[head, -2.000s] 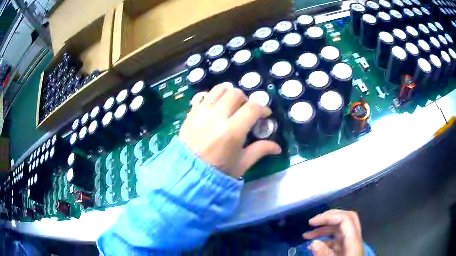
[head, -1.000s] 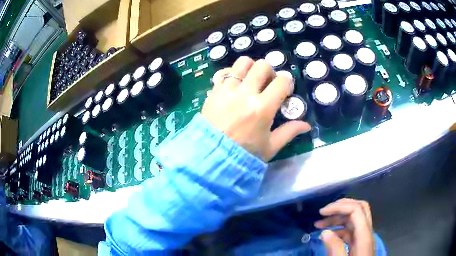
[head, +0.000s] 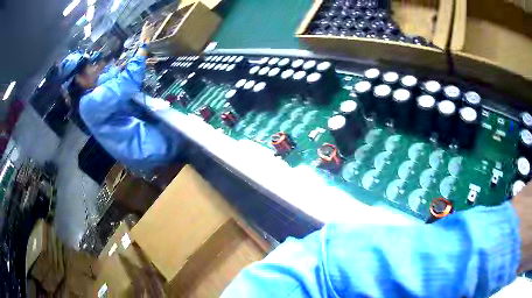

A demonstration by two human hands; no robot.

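A long green circuit board lies in front of me. It has groups of black capacitors with pale round tops along its far side. Several pale circular footprints show bare in its near part. Copper-wound chokes stand near its front edge. My left arm's light blue sleeve reaches across the lower right. Only a strip of skin at the wrist of my left hand shows at the right edge; its fingers are cut off. My right hand is out of the picture.
A carton of dark capacitors stands behind the boards, beside another carton. A bright metal rail runs along the front. A person in blue reaches to a carton at the left. Brown cartons stand lower left.
The view has swung left along the line, bringing a person and floor cartons into view. My left hand has slid almost out at the right edge. My right hand has left the picture.
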